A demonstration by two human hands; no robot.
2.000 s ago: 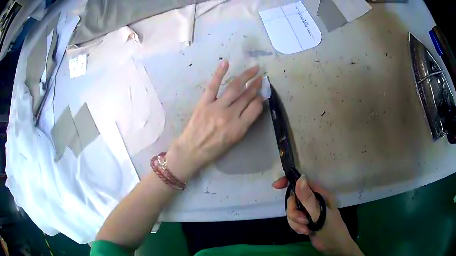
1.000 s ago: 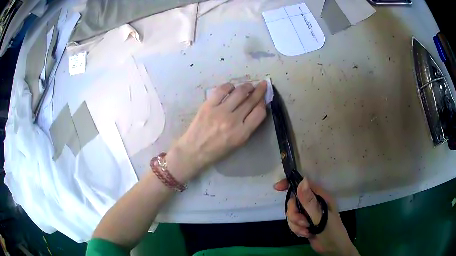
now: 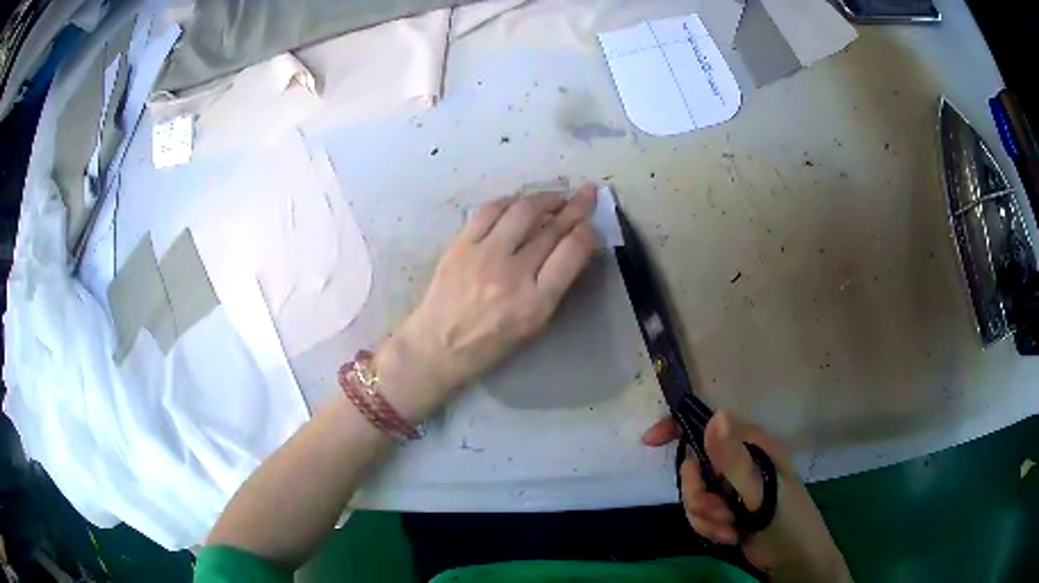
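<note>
The grey pocket piece [image 3: 564, 347] lies flat on the table, its rounded end toward me. A white interfacing strip [image 3: 608, 219] lies across its far edge, partly hidden by my fingers. My left hand [image 3: 501, 268] lies palm down over both, fingers slightly bent. My right hand [image 3: 741, 490] holds the black scissors [image 3: 652, 319] by the handles. The blades look closed and lie along the right edge of the pocket piece, with the tip beside the strip.
An iron [image 3: 982, 222] lies at the right edge. The white template [image 3: 672, 74] lies at the far side, beside grey and pale pieces [image 3: 786, 40]. White interfacing [image 3: 137, 421] is heaped at left, near pale pink pieces [image 3: 325, 256]. A grey panel [image 3: 251, 46] lies along the far edge.
The scissors' handles and my right hand have shifted slightly right and toward me. My left fingertips have moved a little off the strip's right end, which shows more than one second ago.
</note>
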